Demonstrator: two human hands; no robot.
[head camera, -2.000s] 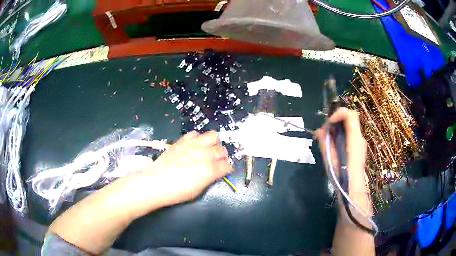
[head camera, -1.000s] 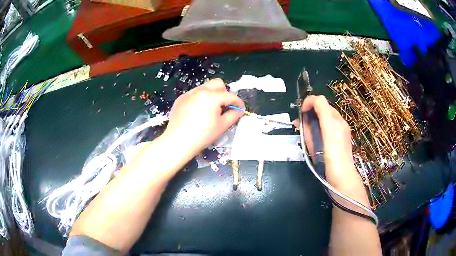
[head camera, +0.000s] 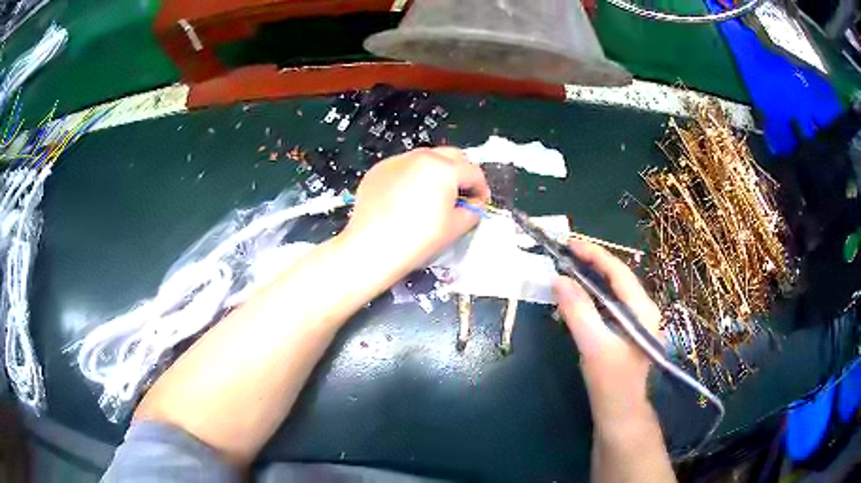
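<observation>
My left hand (head camera: 415, 203) pinches the coloured wire ends (head camera: 474, 207) of the white cable (head camera: 179, 283) over the jig. The cable lies coiled in a clear bag at the left. My right hand (head camera: 609, 307) holds the soldering iron (head camera: 604, 294), its tip close to the wire ends; whether they touch is unclear. A copper-coloured part (head camera: 604, 245) runs from the jig to the right, behind the iron. White paper strips (head camera: 500, 264) cover much of the jig, whose two brass-coloured legs (head camera: 463, 321) point towards me.
Small black parts (head camera: 382, 123) lie heaped behind my left hand, with reddish bits (head camera: 283, 154) beside them. A pile of copper-coloured parts (head camera: 722, 236) lies at the right. A grey hood (head camera: 496, 42) hangs above the bench's back edge. Bundled white cables (head camera: 21, 283) lie far left.
The soldering iron has swung from upright to slanting, its tip now at the wire ends. My left hand stays over the jig with the wires. The view has shifted slightly.
</observation>
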